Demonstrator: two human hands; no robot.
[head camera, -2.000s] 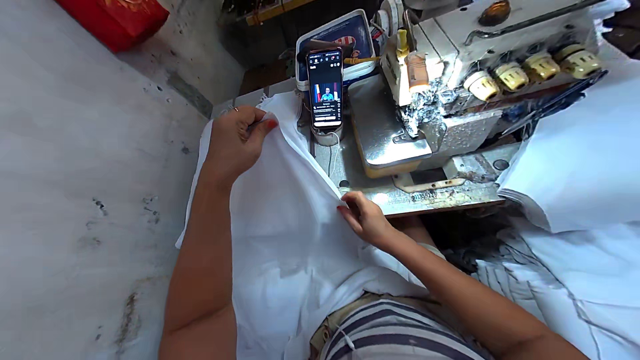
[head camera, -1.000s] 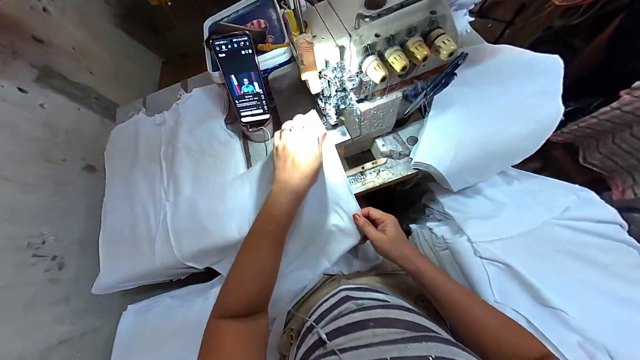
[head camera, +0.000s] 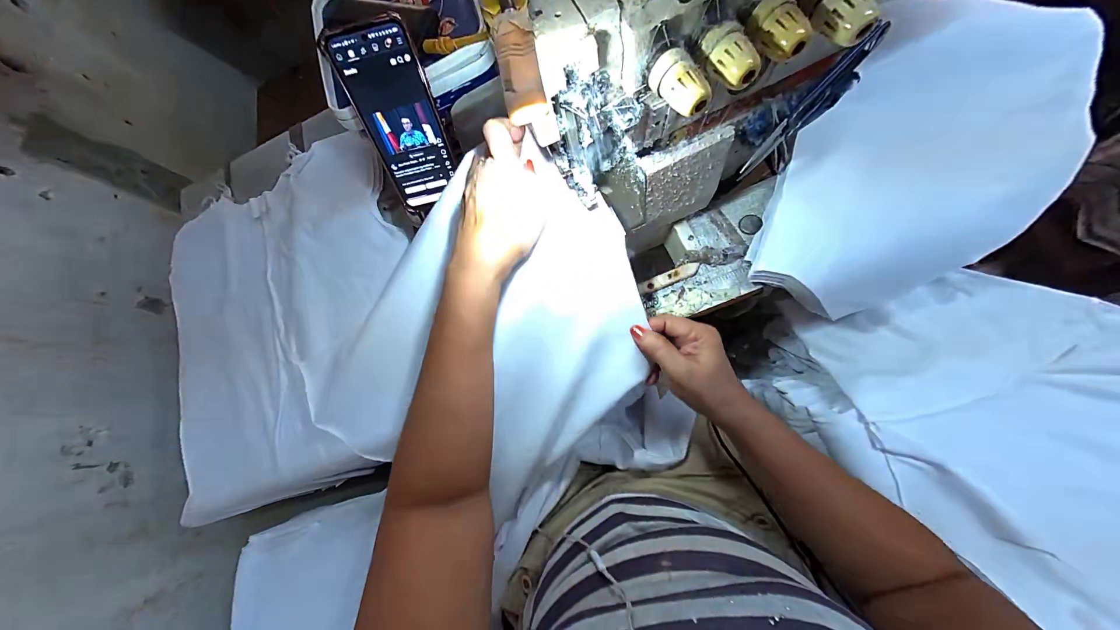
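White fabric (head camera: 560, 324) runs from the needle area of an overlock sewing machine (head camera: 643, 166) down over my lap. My left hand (head camera: 503, 206) lies on its upper part, close to the presser foot, with the fingertips bent at the cloth beside the machine's needle end. The machine's lamp lights this hand brightly. Pinched between the thumb and fingers of my right hand (head camera: 687, 359) is the fabric's right edge, below the machine bed. The exact needle point is hidden by glare and lint.
A lit phone (head camera: 389, 114) stands left of the machine before a plastic basket (head camera: 464, 66). White cloth (head camera: 254, 332) lies at left. Stacked white panels (head camera: 927, 157) and scissors (head camera: 809, 96) are at right, above more white cloth (head camera: 989, 385). A wall (head camera: 87, 350) borders the left.
Two seconds ago both hands stretched the cloth left of and below the machine; now its upper end is at the needle area, my left hand beside it. The view has shifted.
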